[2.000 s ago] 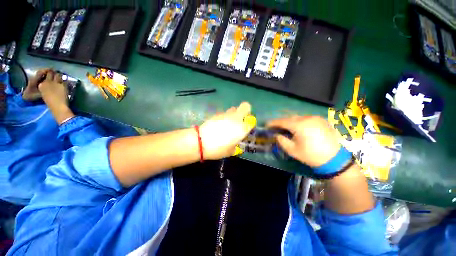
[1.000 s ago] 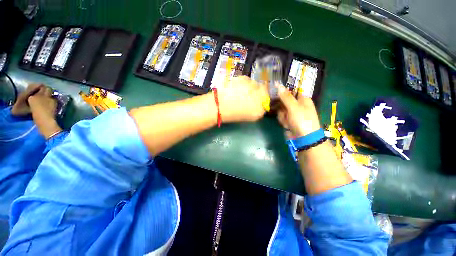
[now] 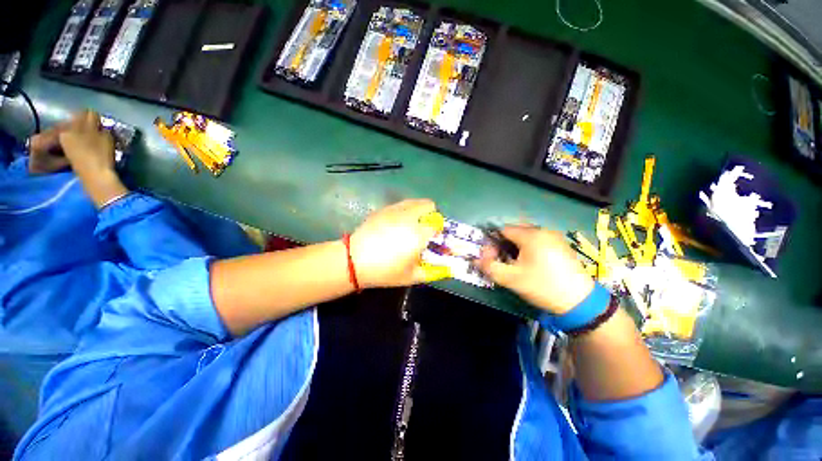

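Note:
My left hand [image 3: 394, 245], with yellow finger cots on thumb and finger, holds a phone mid-frame [image 3: 461, 243] by its left end, over the bench's near edge. My right hand [image 3: 545, 267] is at the frame's right end, with dark tweezers [image 3: 501, 243] held in its fingers; the tips are blurred. The black phone tray [image 3: 514, 99] holds several mid-frames with orange flex cables. Its fourth slot holds no phone, and a phone [image 3: 588, 124] lies in the rightmost slot.
Orange flex cables [image 3: 644, 216] lie in a pile beside a clear bag [image 3: 678, 347] at right. White liner scraps [image 3: 741, 205] lie on a dark holder. Spare tweezers [image 3: 363, 167] lie on the green mat. Another person's hands [image 3: 86, 149] work at far left, near a second tray [image 3: 209, 81].
Since one second ago, both hands have moved from the tray back to the near edge with a mid-frame. Compared with two seconds ago, the fourth slot is empty and the rightmost holds a phone.

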